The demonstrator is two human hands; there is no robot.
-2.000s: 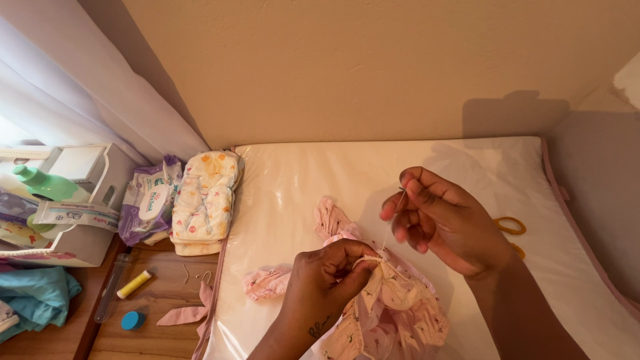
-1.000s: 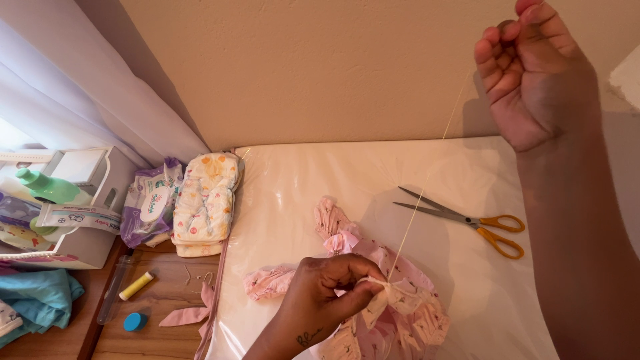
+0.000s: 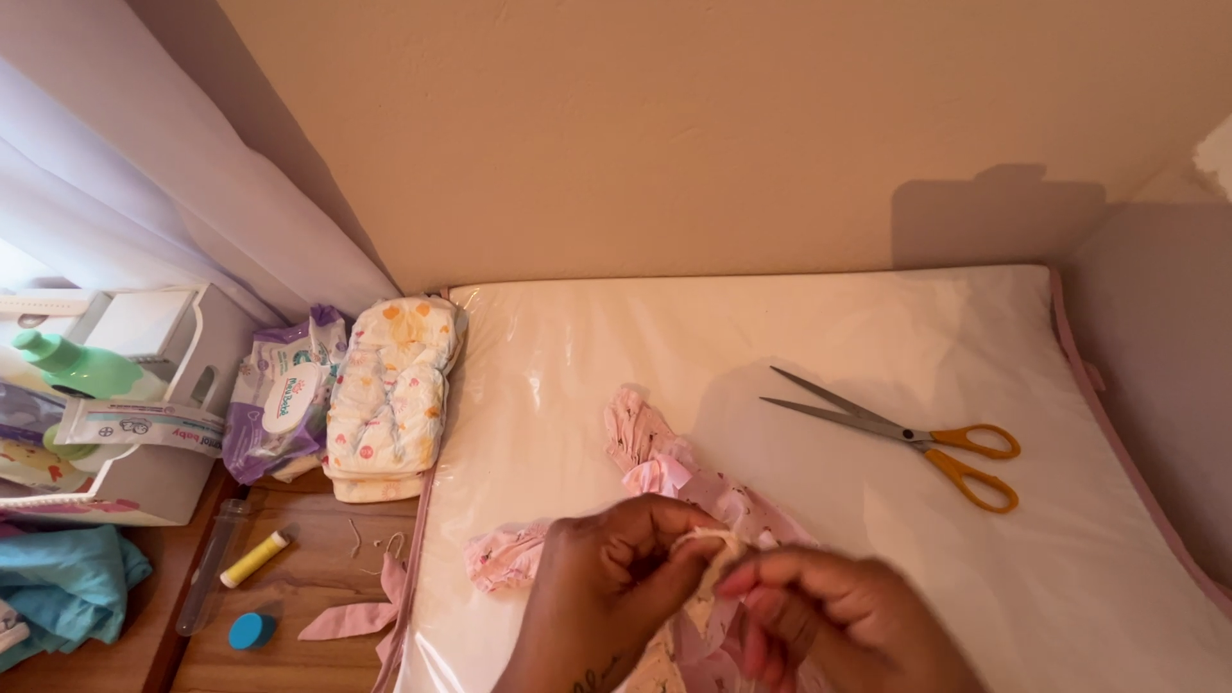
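Note:
A pink printed ruffled garment point(image 3: 707, 491) lies on the plastic-covered changing mat point(image 3: 577, 337). My left hand point(image 3: 626, 577) pinches the cream edge of the garment between thumb and forefinger. Close beside it on the right, my right hand point(image 3: 818, 606) has its fingers bent at the same edge; it is blurred, and whether it holds a needle or thread cannot be seen. Scissors with orange handles point(image 3: 910, 435) lie on the mat with their blades apart, beyond my right hand.
Left of the mat are a stack of diapers point(image 3: 390, 395), a wipes pack point(image 3: 289, 395) and a white caddy point(image 3: 183, 462) with bottles. Nearer on the wooden surface lie a yellow thread spool point(image 3: 255, 560), a blue cap point(image 3: 251, 630), a clear tube point(image 3: 214, 568), pink fabric point(image 3: 351, 619) and blue cloth point(image 3: 72, 587).
My right hand was raised high, drawing a thread up from the garment; it has come down beside my left hand. My left hand stays at the garment's edge.

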